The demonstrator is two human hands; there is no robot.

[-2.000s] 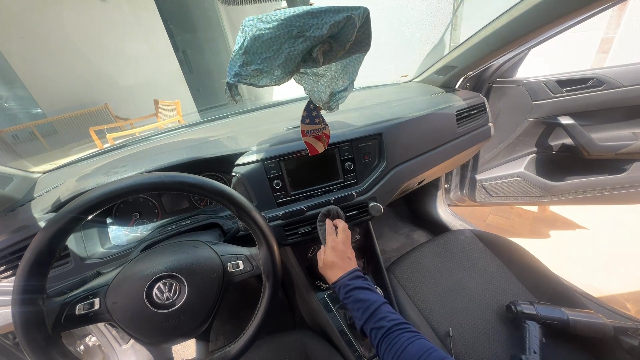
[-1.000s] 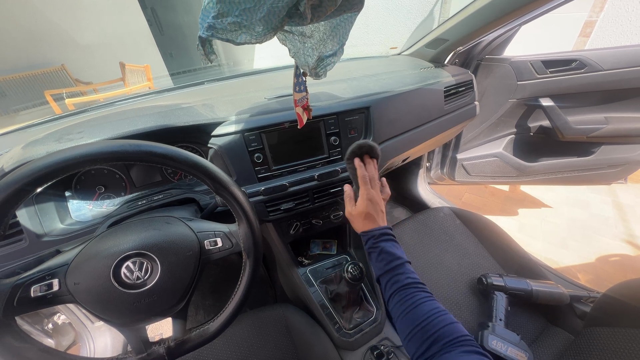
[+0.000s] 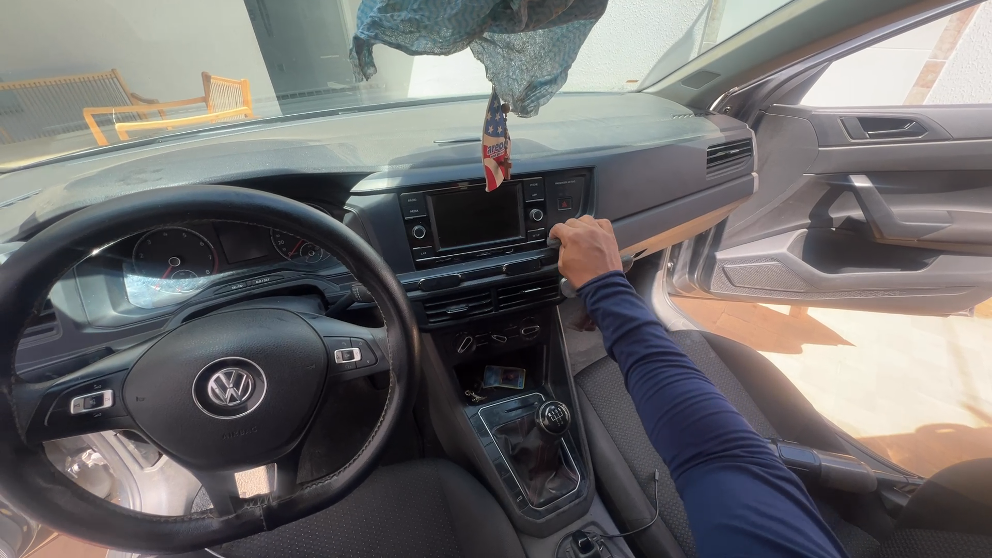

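Observation:
My right hand (image 3: 587,249), in a dark blue sleeve, is at the dashboard's right-centre edge, just right of the radio touchscreen unit (image 3: 476,217). Its fingers curl over a dark, mostly hidden thing, which looks like the round dark pad of the earlier frames; a bit of grey shows beneath the hand. Left of the hand run the centre air vents (image 3: 492,302), with the climate knobs (image 3: 497,339) lower down. A patterned blue cloth (image 3: 527,54) and an American-flag air freshener (image 3: 496,147) hang above the dusty dashboard (image 3: 620,128). My left hand is out of view.
The steering wheel (image 3: 403,341) fills the left side. Below the vents stands the gear lever (image 3: 553,418). A dark handheld power tool (image 3: 825,465) lies on the passenger seat (image 3: 697,356), partly behind my arm. The passenger door (image 3: 852,271) stands open at right.
My right hand has moved from the front of the centre vents to the dashboard beside the screen. The round dark pad, plain a second ago, is now mostly covered by the hand.

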